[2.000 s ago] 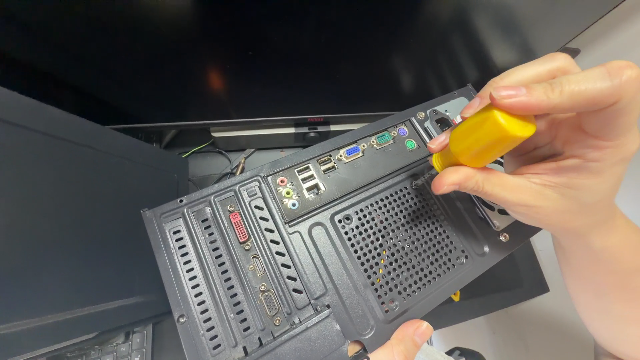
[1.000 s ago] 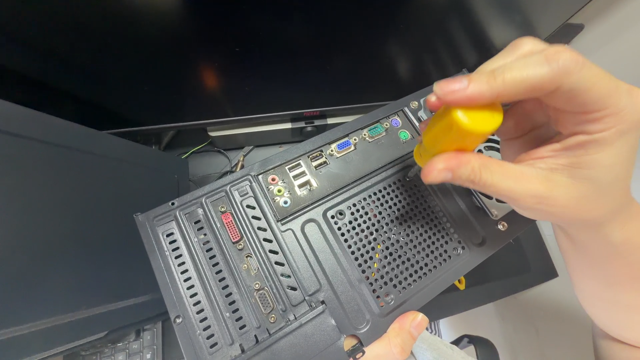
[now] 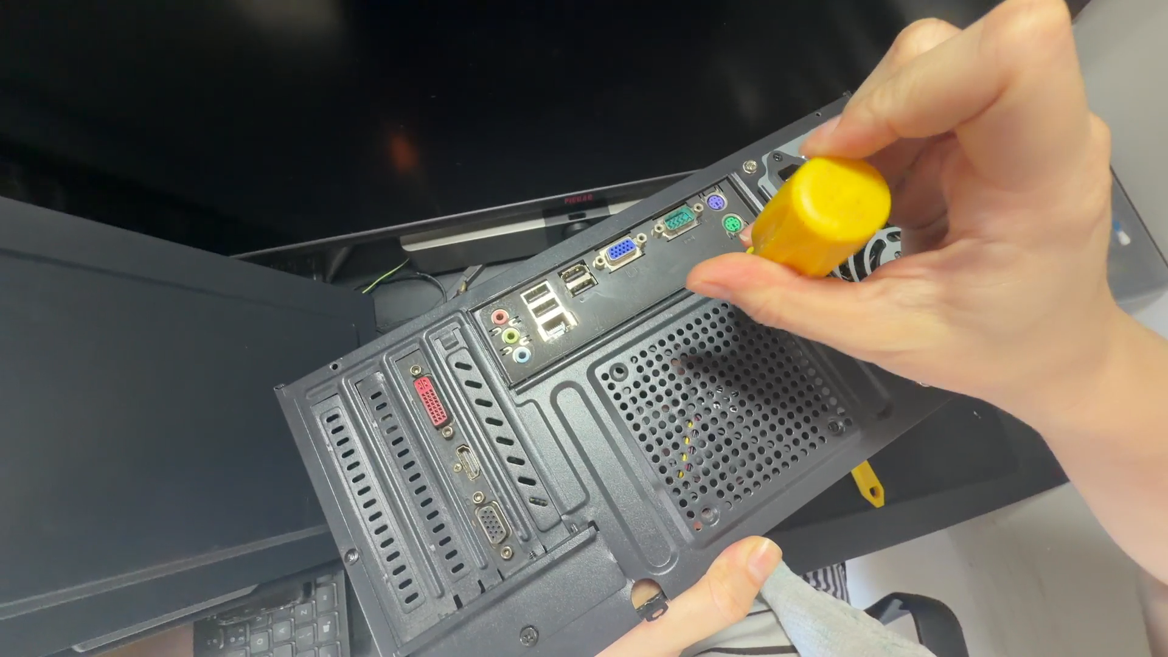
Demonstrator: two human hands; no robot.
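Note:
The black metal back panel of a desktop computer case point(image 3: 593, 456) lies tilted across the view, with a port panel, expansion slots and a perforated fan grille. My right hand point(image 3: 949, 173) pinches the yellow handle of a screwdriver point(image 3: 826, 214) between thumb and fingers. Its butt end faces the camera, and the shaft and tip are hidden behind handle and hand. The tool is over the case's upper right, near the round green port point(image 3: 732, 224) and the power supply. My left hand point(image 3: 716, 598) grips the case's lower edge, thumb on the metal, its other fingers hidden.
A large dark monitor point(image 3: 511, 109) stands behind the case. At left is a dark flat panel point(image 3: 164, 411), with part of a black keyboard point(image 3: 283, 625) below it. The end of a yellow tool point(image 3: 869, 484) sticks out beyond the case's lower right edge. Grey cloth point(image 3: 821, 616) hangs at the bottom.
The yellow handle has tipped so that its butt end now faces the camera more directly. My right-hand fingers have shifted around it. The left hand keeps its place on the case's lower edge.

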